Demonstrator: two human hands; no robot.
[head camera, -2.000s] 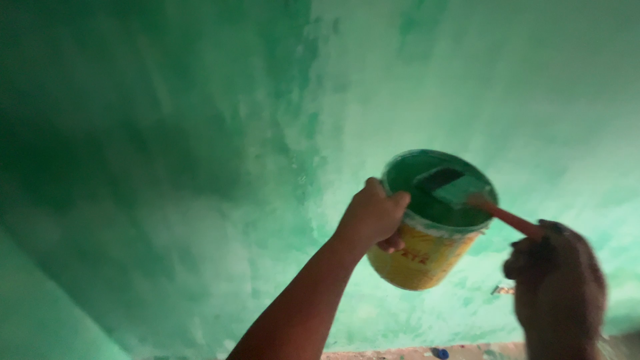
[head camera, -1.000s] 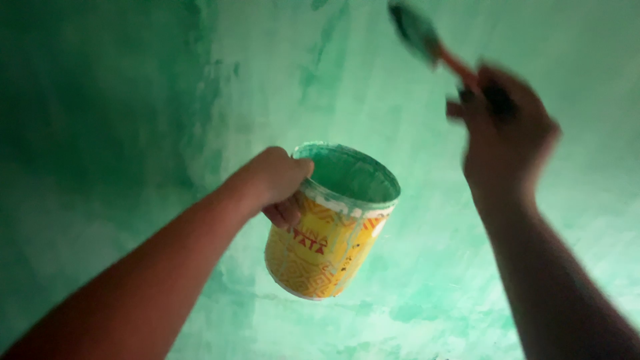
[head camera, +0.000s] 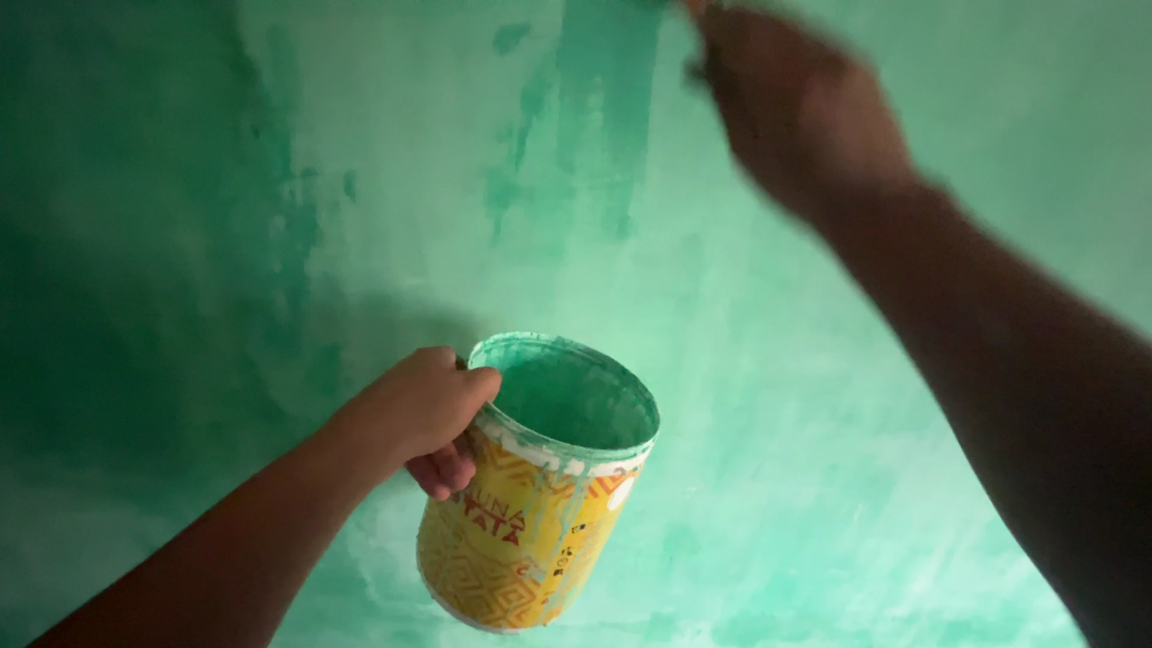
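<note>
My left hand grips the rim of a yellow patterned bucket, thumb over the edge and fingers outside. The bucket is tilted, its inner wall is coated with green paint, and drips run down its outside. At the top, my right hand is blurred and closed around the orange-red handle of a paintbrush, whose head lies mostly beyond the upper edge of the view. Beside it, a darker green streak of paint marks the wall.
A green wall with uneven light and dark patches fills the background. Dark shadow covers much of its left side.
The brush was in the bucket two seconds ago; my right hand has since lifted it out and up to the top of the view. My left hand keeps hold of the bucket.
</note>
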